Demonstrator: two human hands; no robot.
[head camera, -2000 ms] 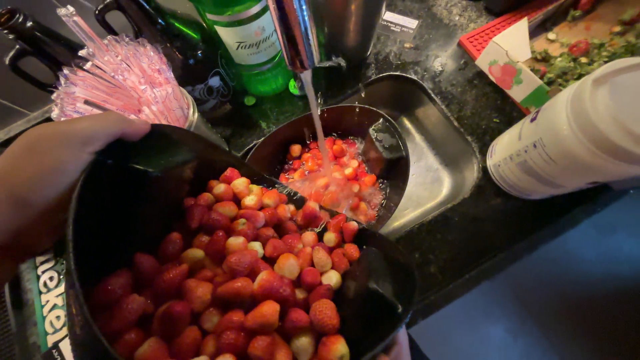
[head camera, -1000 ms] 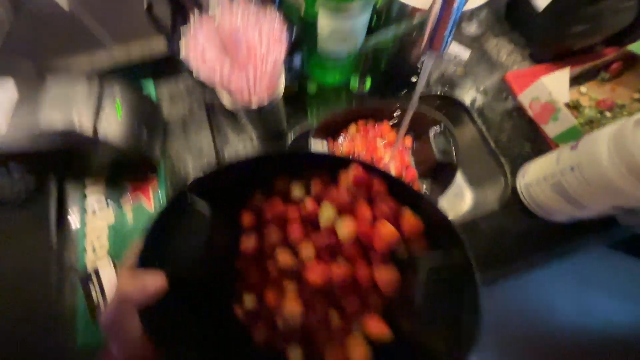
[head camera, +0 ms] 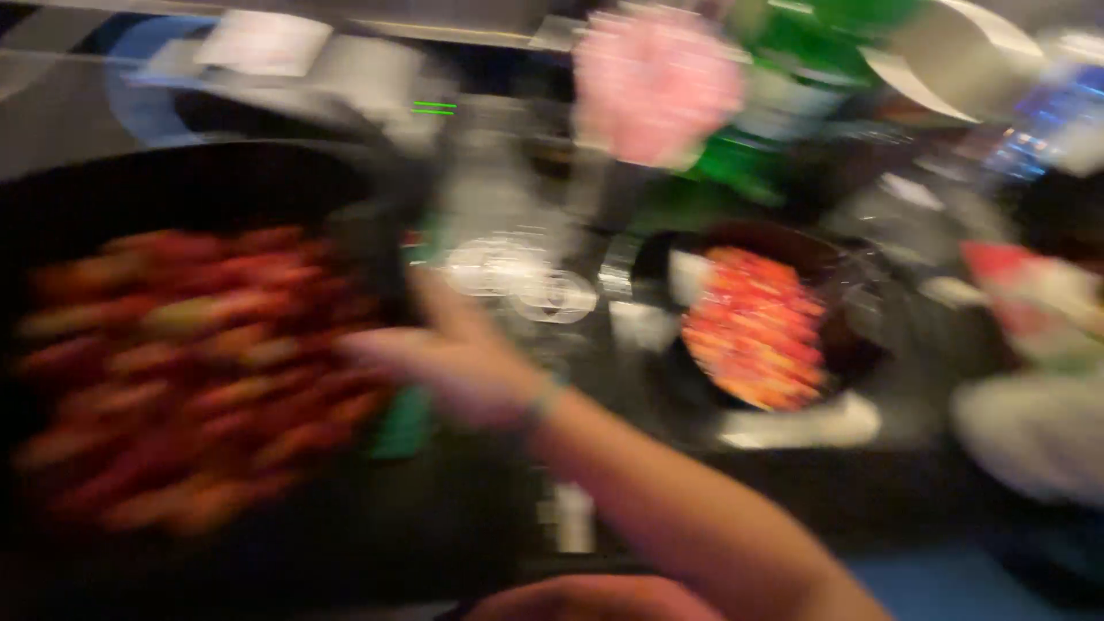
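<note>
The view is strongly blurred. A large black bowl point(head camera: 216, 177) of strawberries point(head camera: 207, 362) fills the left side. My right hand point(head camera: 457, 362) grips its right rim, thumb on the inner side and forearm reaching in from the lower right. My left hand is hidden or out of view. To the right, a second dark bowl point(head camera: 854, 336) in the sink holds more strawberries point(head camera: 759, 328).
Pink-wrapped straws point(head camera: 660, 86) and a green glass bottle point(head camera: 802, 95) stand at the back. Clear glasses or cups point(head camera: 517, 267) are between the bowls. A white container point(head camera: 1035, 431) and a red-and-white carton point(head camera: 1026, 293) are at the right.
The bowl of strawberries has moved left, away from the sink. The right hand and forearm have come into clear sight; the left hand no longer shows. The view has swung left.
</note>
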